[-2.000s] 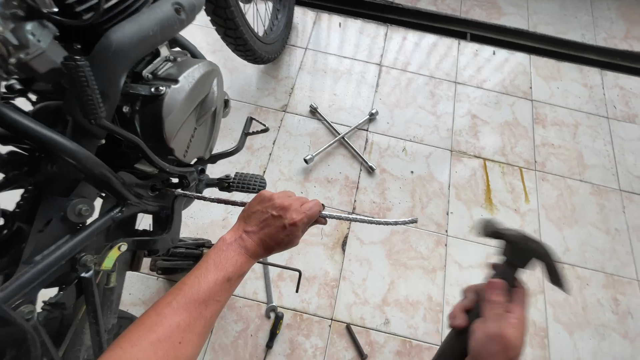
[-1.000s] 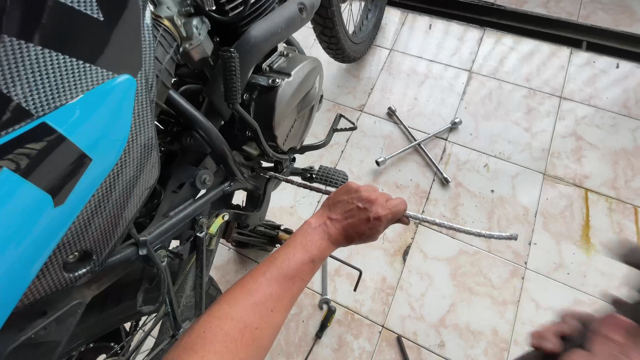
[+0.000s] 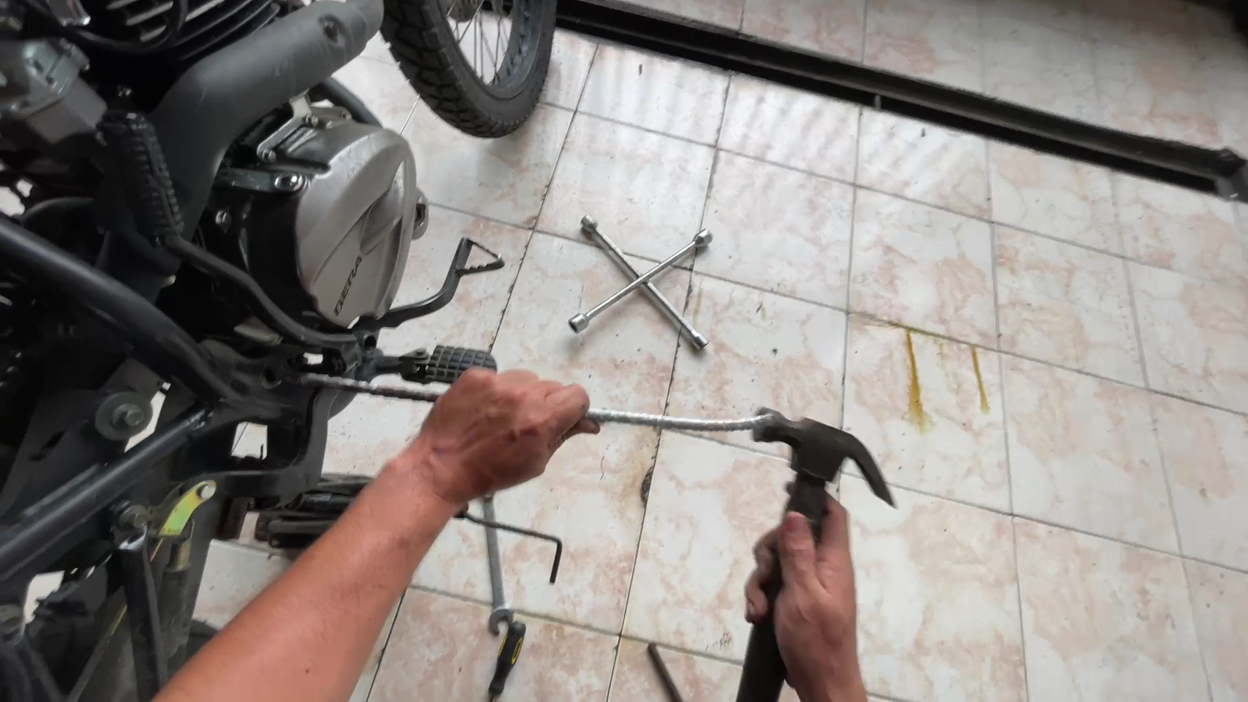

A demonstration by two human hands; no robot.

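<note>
My left hand (image 3: 502, 429) grips a ribbed metal rod (image 3: 673, 421) around its middle. One end of the rod sits against the motorcycle's frame (image 3: 219, 390), just behind the rubber-covered footpeg (image 3: 462, 363); what it bears on there is hidden. The rod bends slightly toward its free end at the right. My right hand (image 3: 809, 585) is closed on the dark handle of a claw hammer (image 3: 819, 448), whose face touches or nearly touches that free end. The claw points to the right.
A four-way lug wrench (image 3: 641, 281) lies on the tiled floor beyond the rod. Nearer are a wrench (image 3: 495, 575), a hex key (image 3: 558, 556), a screwdriver (image 3: 507, 658) and a dark bar (image 3: 665, 671). The engine cover (image 3: 356, 214), brake pedal (image 3: 453, 283) and tire (image 3: 478, 88) stand at the left.
The hammer, blurred and away from the rod at the right in both earlier frames, is now at the rod's free end. My left hand keeps its hold on the rod. The view has shifted.
</note>
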